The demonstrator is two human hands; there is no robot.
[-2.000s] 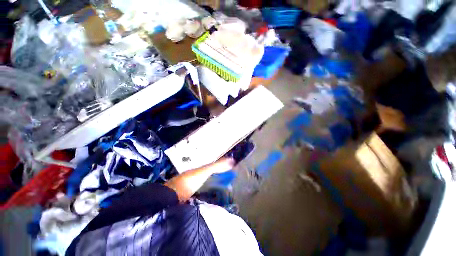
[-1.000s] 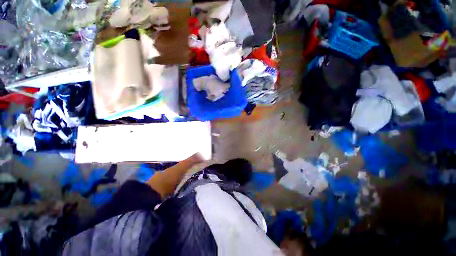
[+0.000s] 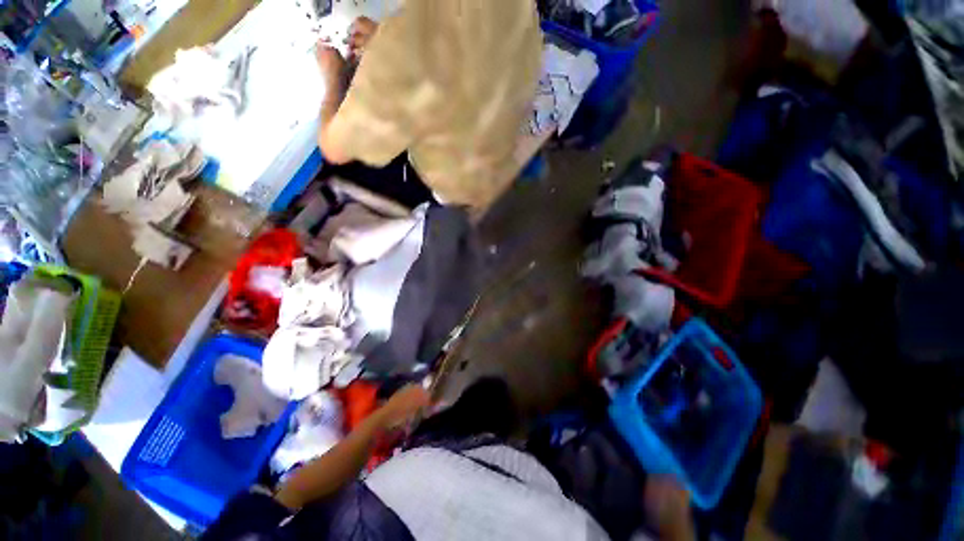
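Observation:
My left hand (image 3: 410,402) is at the lower middle, in front of my body, at the end of my bare forearm. It is small and blurred, and its fingers and any hold cannot be made out. My right hand (image 3: 668,509) is low at the bottom edge, blurred, beside a light-blue basket (image 3: 692,412); its fingers cannot be made out. Nearest ahead lie a dark grey cloth piece (image 3: 431,285) and crumpled off-white pieces (image 3: 309,338). A blue plastic basket (image 3: 174,454) with a pale piece in it stands left of my left forearm.
A person in a tan top (image 3: 449,95) bends over a white-topped table (image 3: 280,100) ahead. A yellow-green basket (image 3: 97,333) with pale cloth stands at far left. A red crate (image 3: 719,227) and grey-white cloth (image 3: 631,227) lie right of the scrap-littered floor (image 3: 529,306).
The view has swung and moved forward. The long white board has left the picture, the blue basket is now lower left, and the person in tan has come into view. My left arm stays low in front.

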